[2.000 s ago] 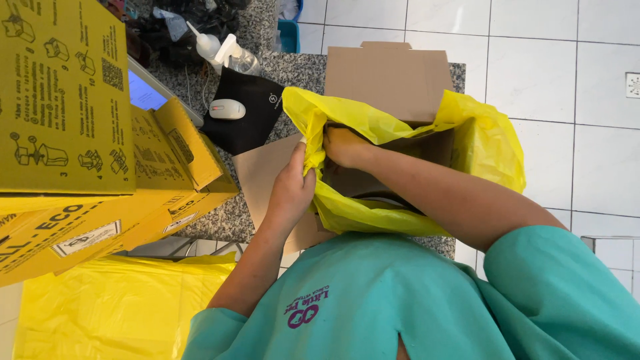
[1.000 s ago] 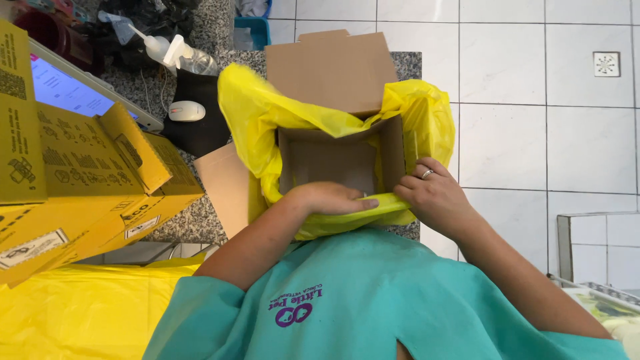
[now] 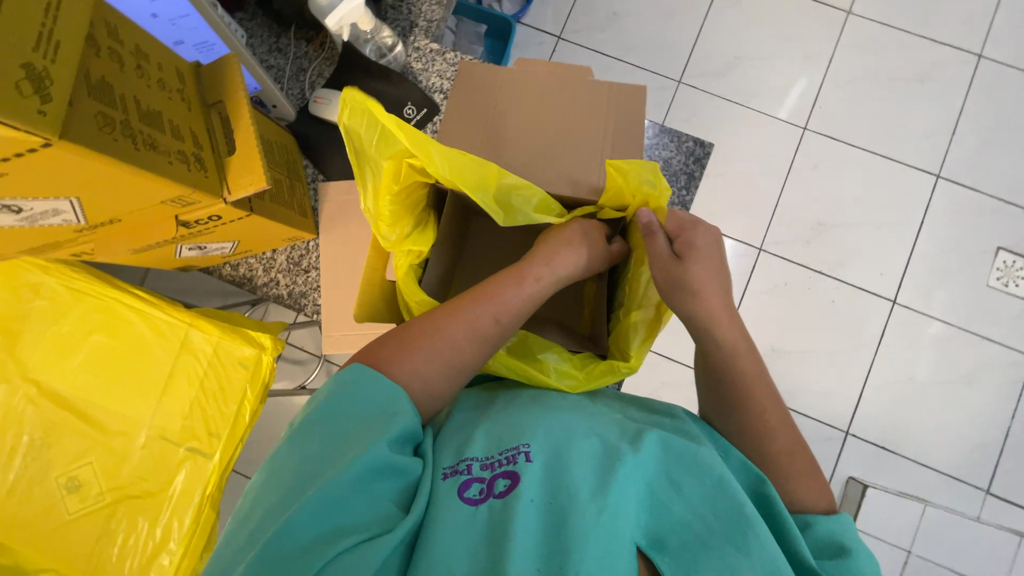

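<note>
An open cardboard box (image 3: 512, 272) stands on a granite counter, its brown inside facing up. A yellow plastic bag (image 3: 376, 184) runs around its rim, folded over the outer walls. My left hand (image 3: 584, 250) reaches across the opening to the far right corner, its fingertips partly hidden at the bag's edge and the box wall. My right hand (image 3: 688, 256) pinches the bag between thumb and fingers at that same corner, from the outside. The two hands are close together. A brown cardboard flap (image 3: 544, 128) extends from the far side of the box.
A yellow printed cardboard box (image 3: 152, 192) stands at the left, with a screen (image 3: 188, 32) behind it. A mouse (image 3: 324, 105) on a black pad and a spray bottle (image 3: 372, 36) are beyond the box. Yellow plastic bags (image 3: 120, 416) lie at lower left. The granite counter (image 3: 680, 160) ends at the right.
My left hand has moved from the near rim to the far right corner. My right hand has also moved from the near right part of the rim to that corner. The view has turned.
</note>
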